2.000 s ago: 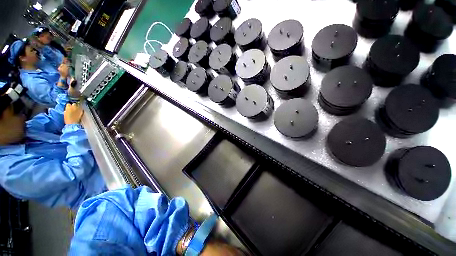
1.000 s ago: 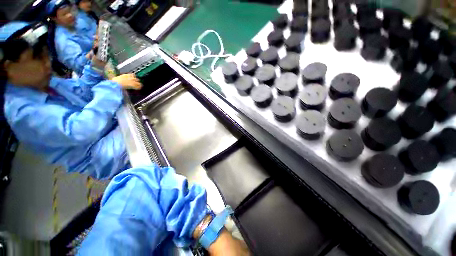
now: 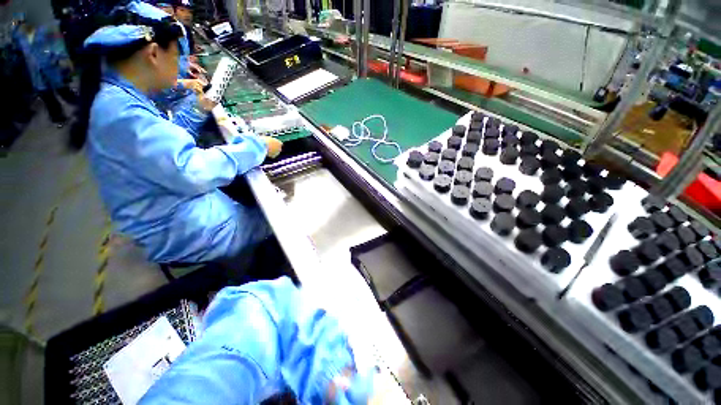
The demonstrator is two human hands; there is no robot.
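White foam trays lie side by side on the bench at the right, a nearer-left one (image 3: 518,190) and another (image 3: 613,237). Both bear rows of short round black cylinders (image 3: 503,224). A thin dark strip lies at the seam between them. My left arm, in a blue sleeve, crosses the bottom. Only a small blurred patch of my left hand (image 3: 341,386) shows at the lower edge, left of the trays and apart from them. The fingers cannot be made out. My right hand is out of the picture.
Small black trays (image 3: 393,269) sit in the metal channel. A black crate (image 3: 57,352) with packed parts and a white paper sheet (image 3: 148,357) stands lower left. A seated person (image 3: 150,150) works at the line. A white cable (image 3: 371,130) lies on the green mat.
The view has swung and drawn back, so the trays look smaller and the second tray and the crate now show. My left hand and its blue wrist strap are less visible.
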